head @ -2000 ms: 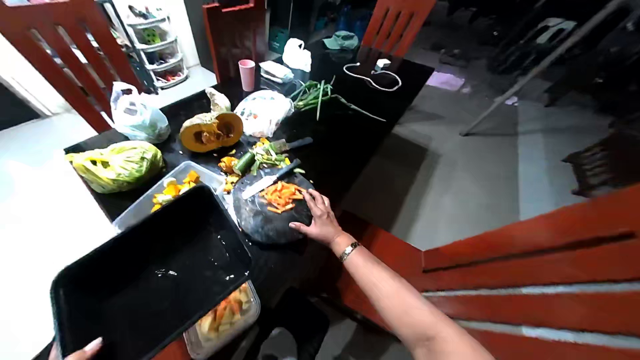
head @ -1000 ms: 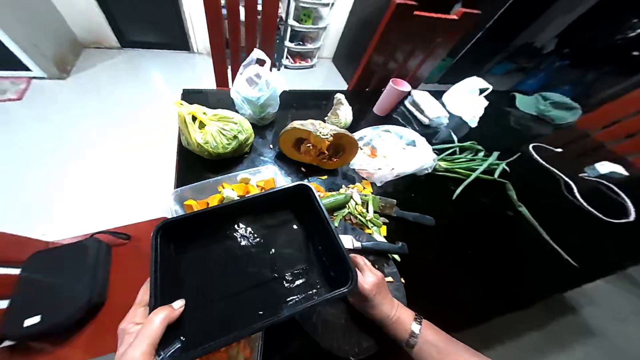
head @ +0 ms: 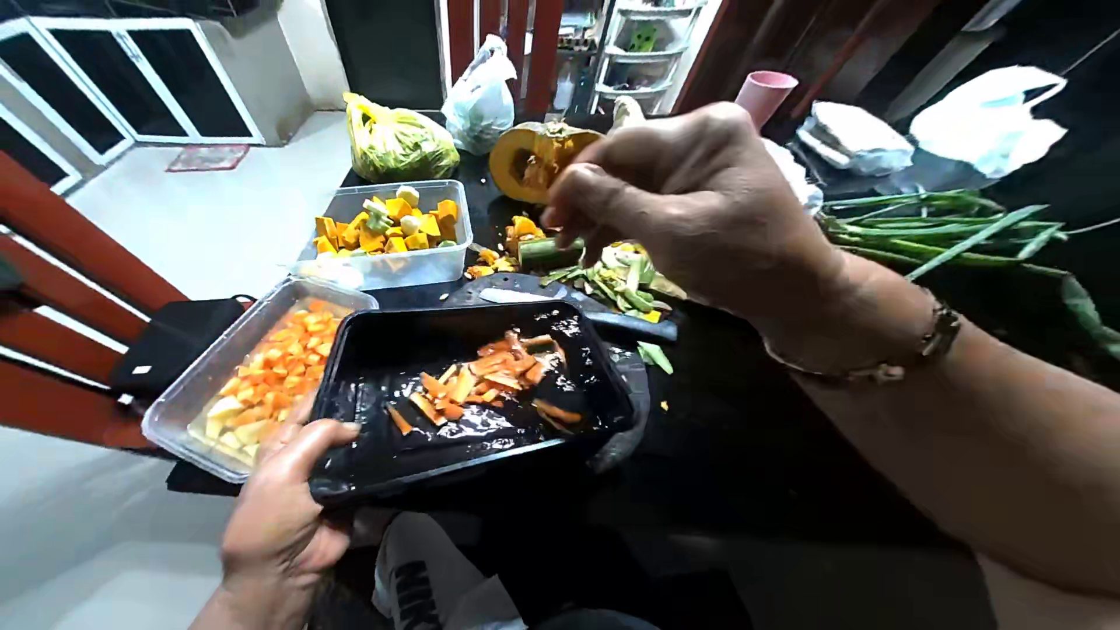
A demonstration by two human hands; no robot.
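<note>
My left hand [head: 284, 503] grips the left edge of a black plastic tray [head: 367, 464], thumb over the rim. Cut carrot strips [head: 486, 376] lie on the wet bottom of the tray. My right hand [head: 691, 192] is raised above the tray's right side, fingers bent together; whether they pinch anything cannot be told. Beneath the tray's far side a round dark board [head: 639, 402] shows, with a knife [head: 630, 325] across it. Left of the tray, a clear container [head: 171, 420] holds diced orange and pale pieces. Another clear container [head: 376, 273] behind holds pumpkin chunks.
A cut pumpkin [head: 525, 166], vegetable peelings [head: 626, 280] and a cucumber-like piece [head: 547, 254] lie beyond the board. Farther back are a yellow-green bag [head: 402, 144], a white plastic bag [head: 479, 101] and a pink cup [head: 766, 94]. Green onions [head: 936, 232] lie at the right. A red chair stands left.
Carrot strips now lie in the tray, which held none a second ago. My right hand has left the tray's edge and risen above it. The view has shifted.
</note>
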